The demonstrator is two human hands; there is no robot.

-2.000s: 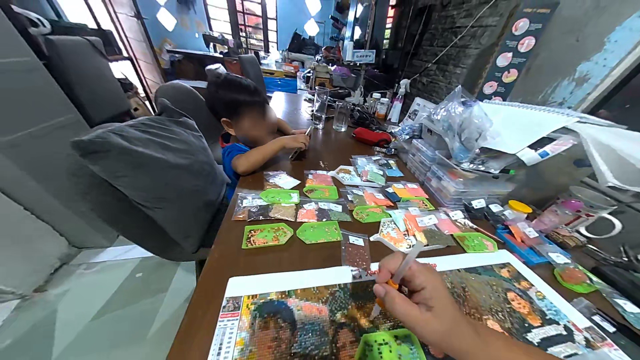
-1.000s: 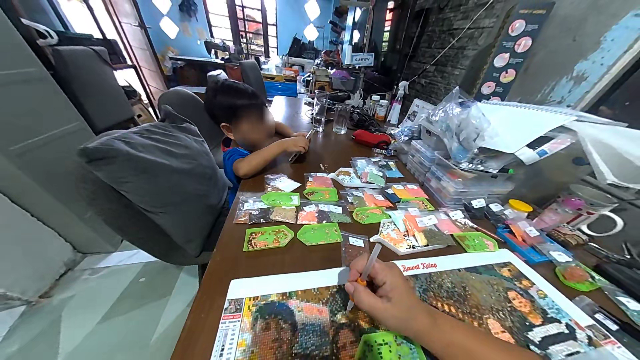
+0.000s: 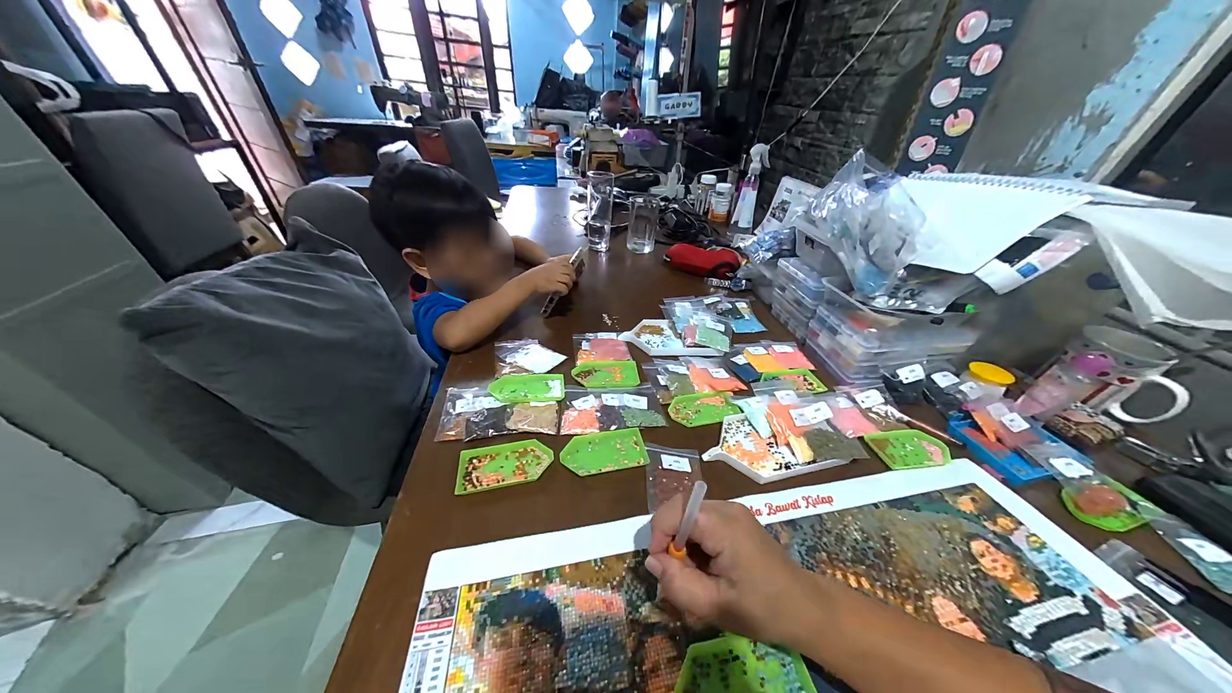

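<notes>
My right hand [image 3: 722, 563] grips a diamond-painting applicator pen [image 3: 689, 515] with a translucent barrel and an orange grip, its tip hidden by the fingers. The hand rests over the upper middle of a diamond-painting canvas [image 3: 539, 556] with a white border, partly covered in small coloured drills. Just below the hand, a green drill tray [image 3: 736, 666] holding dark drills lies on the canvas. A small zip bag [image 3: 672, 474] with a white label lies above the hand. My left hand is not in view.
Green trays [image 3: 603, 452], labelled drill bags [image 3: 611, 409] and a white tray [image 3: 770, 470] spread beyond the canvas. Clear plastic boxes [image 3: 881, 332] and a mug [image 3: 1107, 371] stand right. At the table's left side, a person [image 3: 462, 260] holds a phone-like device.
My right hand with the pen has moved left and slightly down from two seconds ago to one second ago. Since then it has stayed near the same part of the canvas.
</notes>
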